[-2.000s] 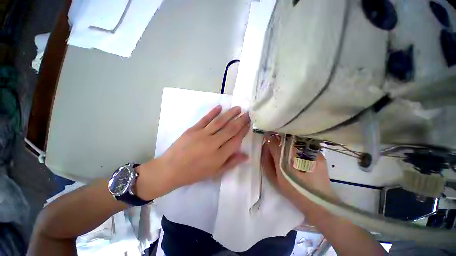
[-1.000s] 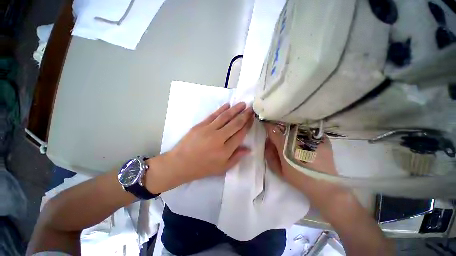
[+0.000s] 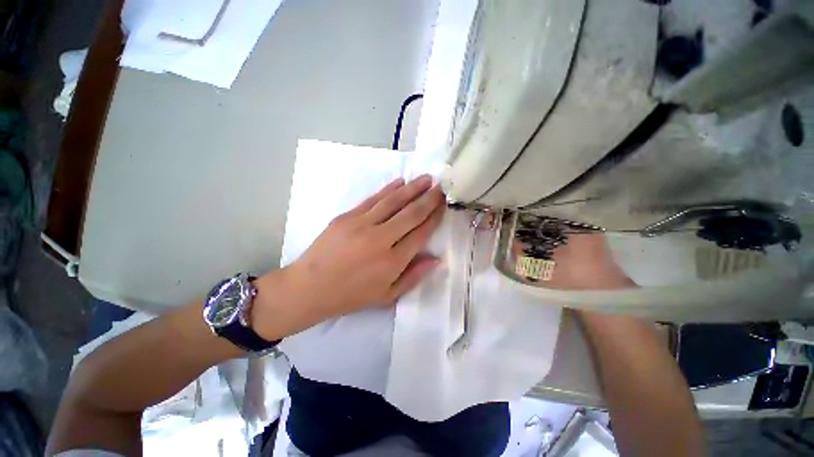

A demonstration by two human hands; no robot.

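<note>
A large white fabric panel (image 3: 344, 357) with a curved lower edge lies on the machine bed and hangs over the front edge. A narrow facing strip (image 3: 460, 294) with a thin brownish edge line lies on it, running up to the sewing machine head (image 3: 535, 107). My left hand (image 3: 375, 245) rests flat on the panel, palm down, fingertips beside the head's lower corner; it does not grip. My right hand (image 3: 576, 259) is partly hidden behind the tension dial (image 3: 535, 268) and machine frame; its fingers are not clearly seen. The needle area is mostly hidden.
A stack of white pieces (image 3: 192, 40) with an angular line lies at the upper left table corner. A long white strip (image 3: 444, 85) runs up beside the head. Loose white pieces (image 3: 192, 415) are at lower left. A black shiny rectangle (image 3: 723, 353) is at right.
My right hand has shifted right and away from the facing strip, further behind the machine frame. My left hand stays flat on the panel. The view has shifted slightly.
</note>
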